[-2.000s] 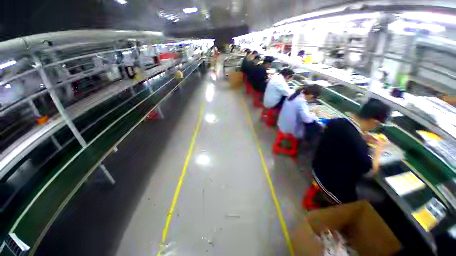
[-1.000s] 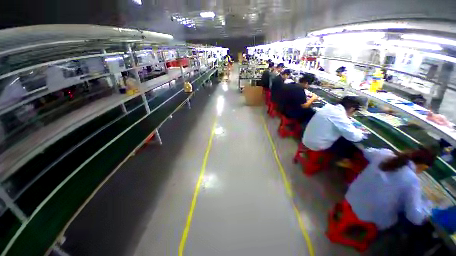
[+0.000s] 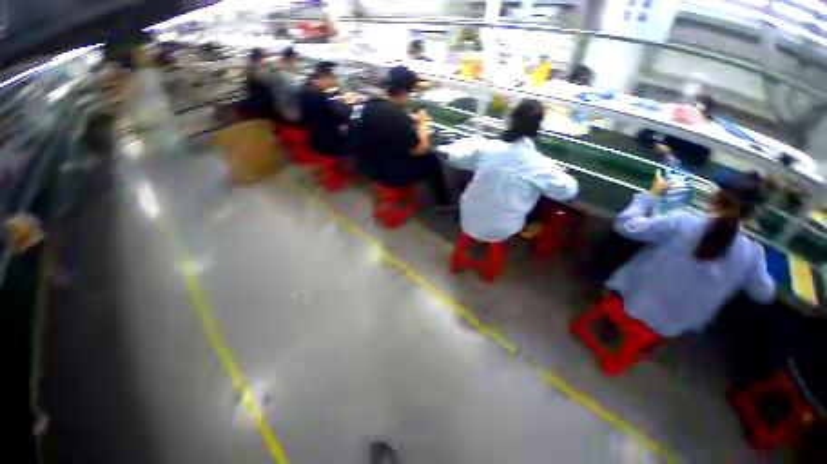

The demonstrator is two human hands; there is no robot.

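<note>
Neither my left hand nor my right hand is in the picture. Nearest in front of me is the grey aisle floor (image 3: pixel 363 344) with yellow lines. Beyond it on the right, a person in a light blue top (image 3: pixel 676 272) sits on a red stool (image 3: pixel 617 335) at the line and holds up something blue and clear (image 3: pixel 674 190). A small dark shape (image 3: pixel 384 452) shows at the bottom edge; I cannot tell what it is.
Another person in a light top (image 3: pixel 508 186) and several in dark clothes sit along the green belt (image 3: pixel 598 163). An unoccupied red stool (image 3: pixel 771 412) stands at the lower right. A cardboard box (image 3: pixel 248 151) stands at the back left. The left side is blurred.
The view has moved up the aisle and turned right, so the seated workers now fill the middle and right. The nearest worker's arm is now raised with the blue clear thing.
</note>
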